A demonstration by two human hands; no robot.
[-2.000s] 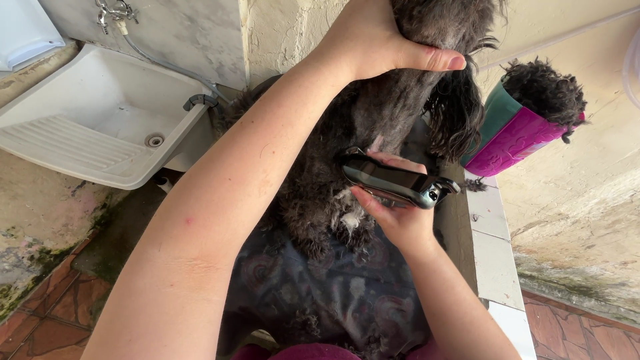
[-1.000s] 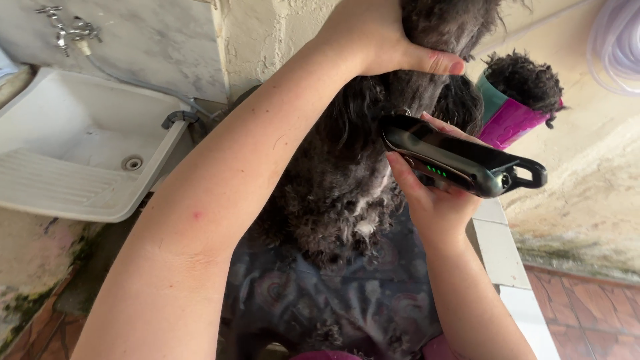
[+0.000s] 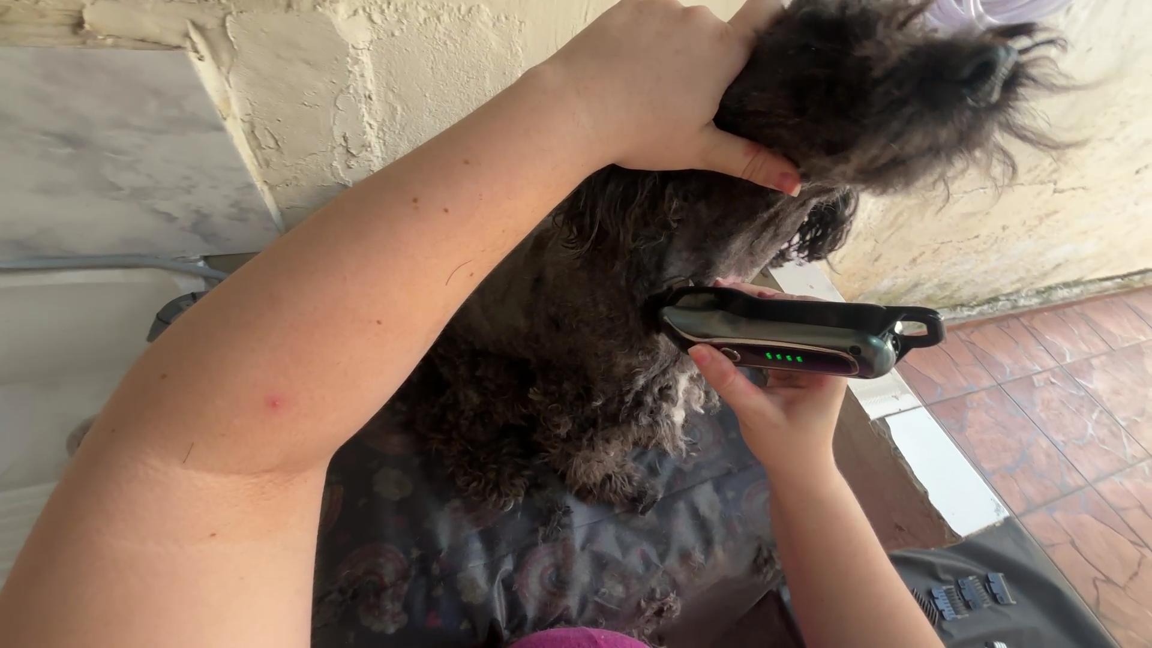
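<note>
A dark curly-haired dog [image 3: 576, 333] sits on a dark patterned plastic cover [image 3: 540, 558], its muzzle turned up toward the upper right. My left hand [image 3: 684, 99] grips the dog's head from behind and below the jaw, thumb along the throat. In my right hand [image 3: 783, 396] is a black cordless hair clipper [image 3: 774, 333] with green indicator lights lit. The clipper's blade end meets the fur at the dog's chest and shoulder; the blade itself is hidden in the fur. Some of my right fingers are hidden behind the clipper.
Several clipper guard combs [image 3: 972, 594] lie on a dark surface at the lower right. A white tiled ledge [image 3: 940, 468] borders the cover. At the left is a white sink [image 3: 81, 360] with a grey hose [image 3: 117, 263]. Behind the dog stands a rough plaster wall [image 3: 432, 81].
The dog's head has turned from mostly out of view to show its muzzle at the upper right. The clipper has gone from the upper chest to lower at the shoulder side. The view has shifted.
</note>
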